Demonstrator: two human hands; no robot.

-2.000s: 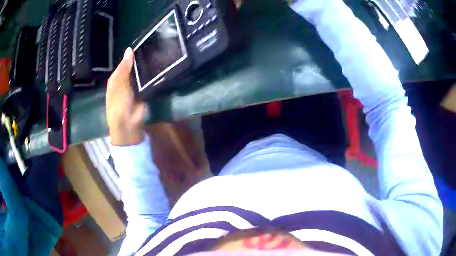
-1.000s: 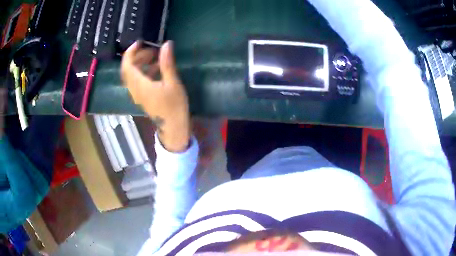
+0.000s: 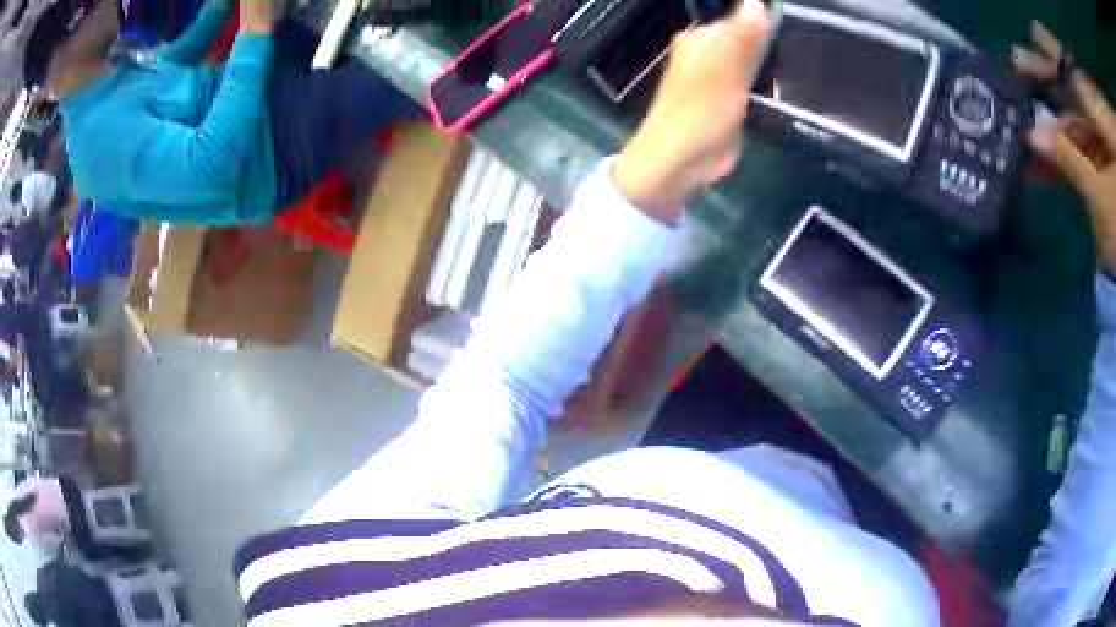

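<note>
A black portable media player with a dark, white-framed screen is at the upper right. It looks larger than the other player and seems raised above the bench. My left hand grips its left end; some fingers are hidden. My right hand is beside its right end with fingers apart, partly cut off by the picture's edge. A second player lies face up on the green bench, nearer to me, its screen dark.
A pink-red-cased smartphone lies at the bench's left edge, beside another black unit. A small pale green piece is at the right. A person in teal is at the left. A cardboard box with white pieces stands below.
The view has turned left. My left hand, empty one second ago, now grips another player above the one on the bench. My right hand has come into view.
</note>
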